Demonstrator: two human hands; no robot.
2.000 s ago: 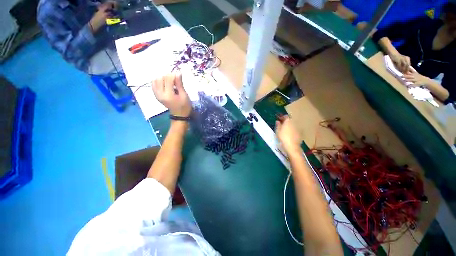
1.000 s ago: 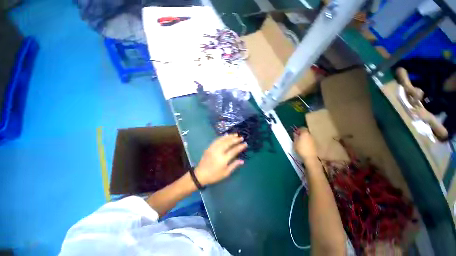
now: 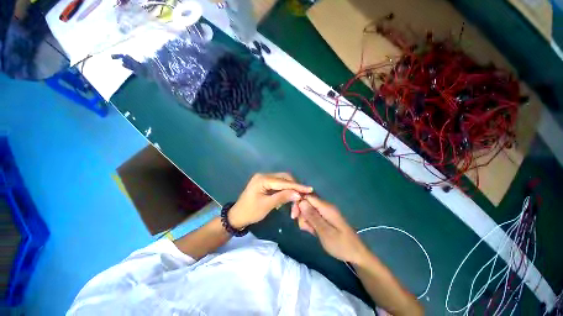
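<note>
My left hand [image 3: 262, 200], with a dark beaded bracelet, and my right hand [image 3: 324, 225] meet fingertip to fingertip low over the green bench. A tiny dark piece shows between the fingertips; the fingers mostly hide it. A thin white cable [image 3: 430, 259] loops on the bench and runs behind my right hand and forearm; its held end is hidden. Loose black pieces [image 3: 225, 89] are piled at the mouth of a clear plastic bag [image 3: 179, 65]. A large heap of red-and-black leads [image 3: 447, 102] lies on cardboard [image 3: 339, 24], some over the white strip [image 3: 321, 99].
White cables [image 3: 500, 262] with dark ends lie at the lower right. An open carton [image 3: 154, 185] stands on the floor left of the bench. A white sheet [image 3: 92, 40], red-handled cutters [image 3: 71, 9] and a tape roll [image 3: 187, 13] are at the upper left.
My left hand has moved from the black pieces toward my body. My right hand has come back from beside the cardboard, and both hands now meet. The view has shifted toward the lower right bench.
</note>
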